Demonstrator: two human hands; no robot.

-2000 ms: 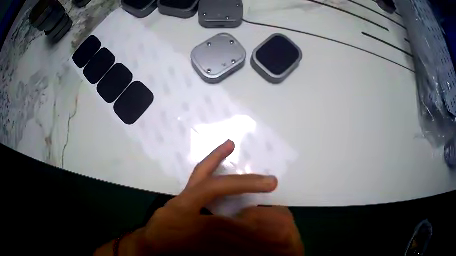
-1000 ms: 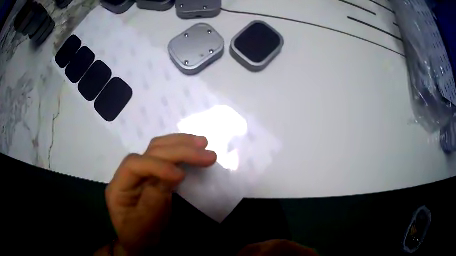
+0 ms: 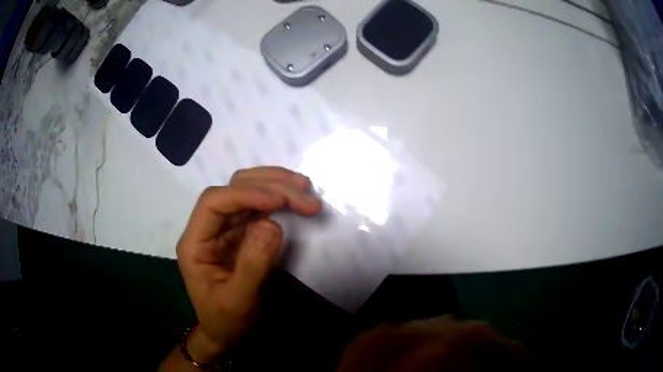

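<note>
A white backing sheet (image 3: 272,127) lies diagonally on the table, with strong glare at its middle and its near corner over the table edge. Several black pads (image 3: 184,131) lie in a row along its left side. My left hand (image 3: 251,243) is over the sheet's near left edge, fingers curled, thumb apart, with nothing visible in it. My right hand (image 3: 436,349) is dark, blurred and cut off by the bottom edge; its fingers and any held item cannot be made out. A bare metal housing (image 3: 304,43) and a black-faced padded housing (image 3: 398,33) sit beyond the sheet.
A stack of dark pieces (image 3: 58,33) stands at the far left. A clear plastic bag (image 3: 643,73) lies along the right edge. Dark grooves (image 3: 556,19) cross the table top at the upper right. A small waste bin (image 3: 641,312) is below the curved table edge at right.
My hands were close together over the near end of the sheet; my right hand has drawn down and away. My left hand's thumb now shows apart from its fingers. The view has shifted.
</note>
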